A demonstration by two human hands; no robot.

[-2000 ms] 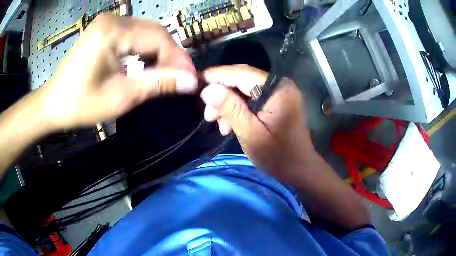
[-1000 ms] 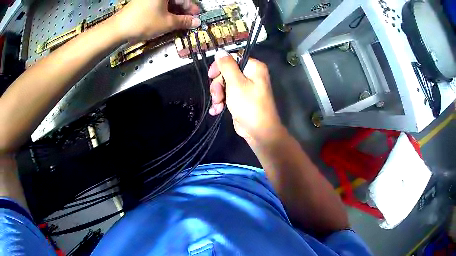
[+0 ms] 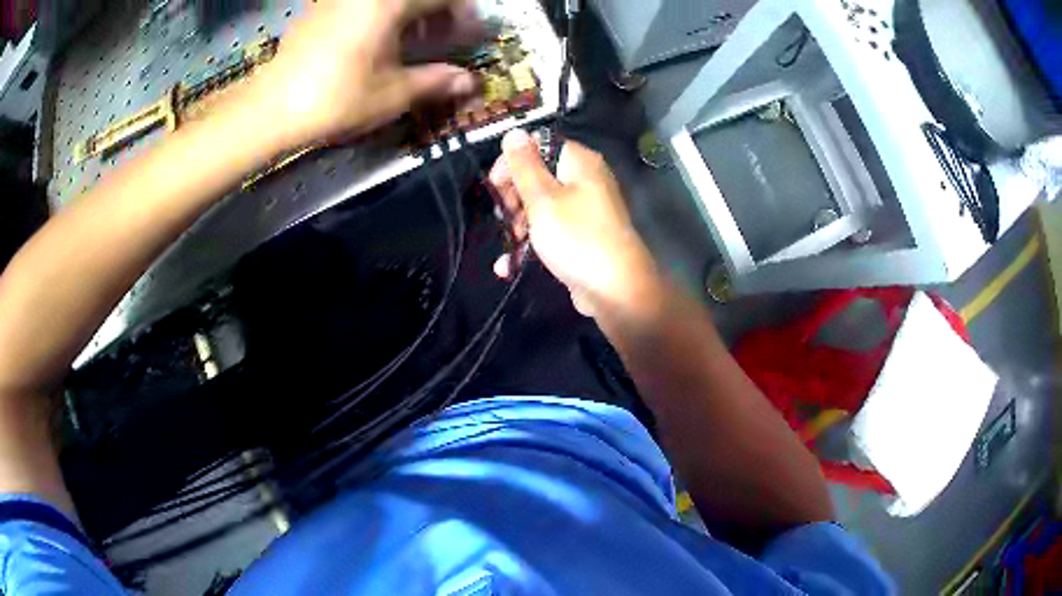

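Note:
The brass and reddish-brown fixture (image 3: 508, 98) lies at the right end of the perforated work plate (image 3: 107, 84). Thin black cables (image 3: 452, 250) hang from its front edge and curve down to the left across the lap. My left hand (image 3: 349, 70) is over the fixture, blurred, with thumb and fingers apart and nothing visible between them. My right hand (image 3: 571, 221) is just below the fixture's front edge, closed on black cables whose ends show near the thumb and fingers.
A long brass-coloured bar (image 3: 128, 130) lies on the plate at left. A white open-frame stand (image 3: 728, 221) is at right. A red stool (image 3: 804, 349) with a white sheet (image 3: 926, 408) is at lower right. Dark cable masses lie at lower left.
Since one second ago, my left hand has opened and lifted off the fixture's slots. My right hand stays near the fixture. Earlier, both hands met over the lap before moving to the fixture.

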